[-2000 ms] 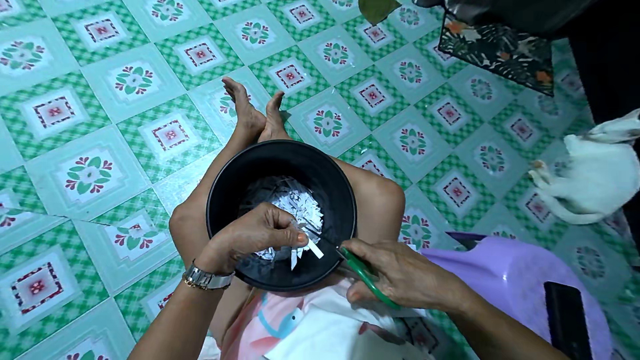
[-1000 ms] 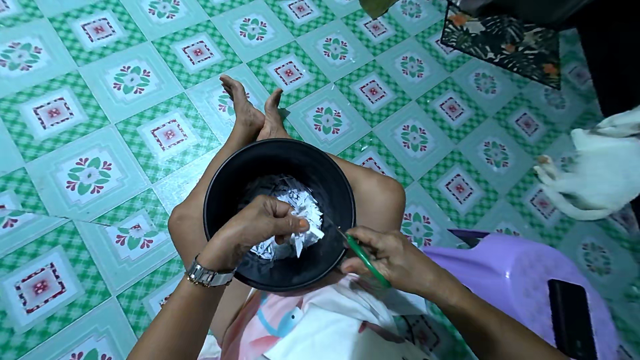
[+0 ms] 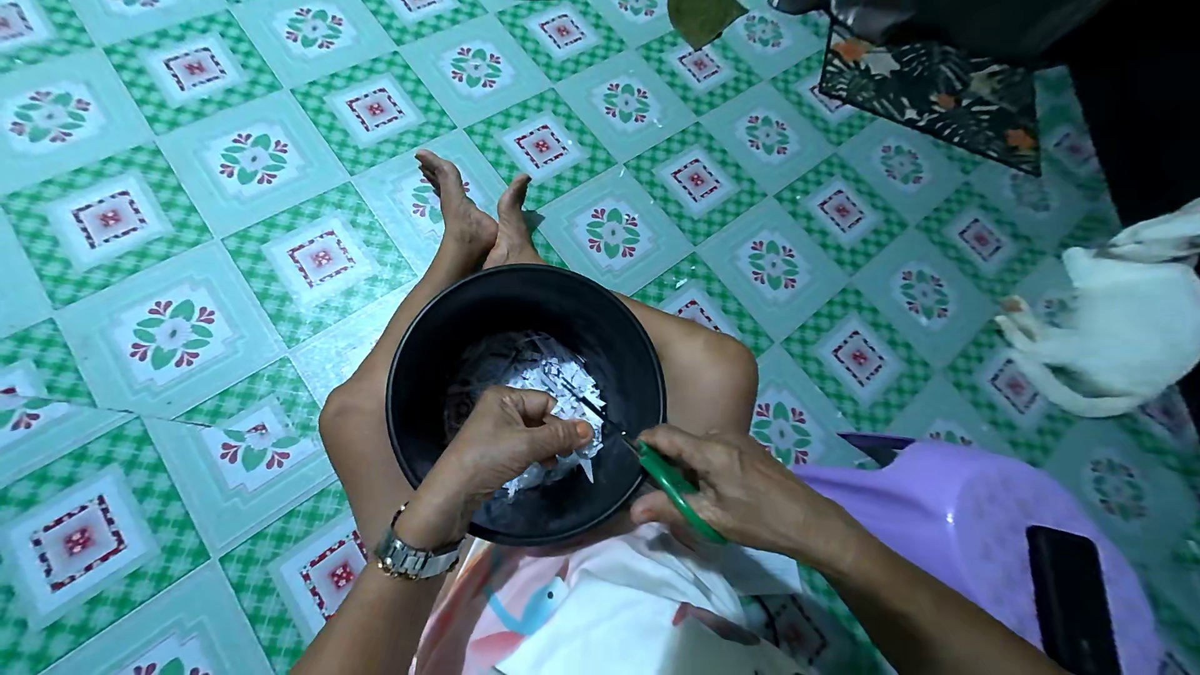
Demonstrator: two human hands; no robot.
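Note:
A round black tub (image 3: 525, 281) rests in my lap between my bent legs, with many small cut pieces of white paper (image 3: 567, 375) inside. My left hand (image 3: 511, 436), with a metal watch on the wrist, is over the tub, its thumb and fingertips pinched on a small white paper piece (image 3: 587, 468), mostly hidden by the fingers. My right hand (image 3: 727, 483) holds scissors with green handles (image 3: 677, 492) at the tub's right rim. Their dark blades point up and left over the paper, close to my left fingertips.
A purple plastic stool (image 3: 937, 506) with a black phone (image 3: 1072, 595) on it stands at the right. Beyond lies a white cat (image 3: 1116, 319) on the patterned green floor (image 3: 178, 337). A dark floral cloth (image 3: 937, 89) is at the upper right. White cloth (image 3: 619, 628) covers my lap.
The white strip that stuck out below my left fingers two seconds ago no longer shows there. The scissors have turned, their blades now reaching further up over the paper.

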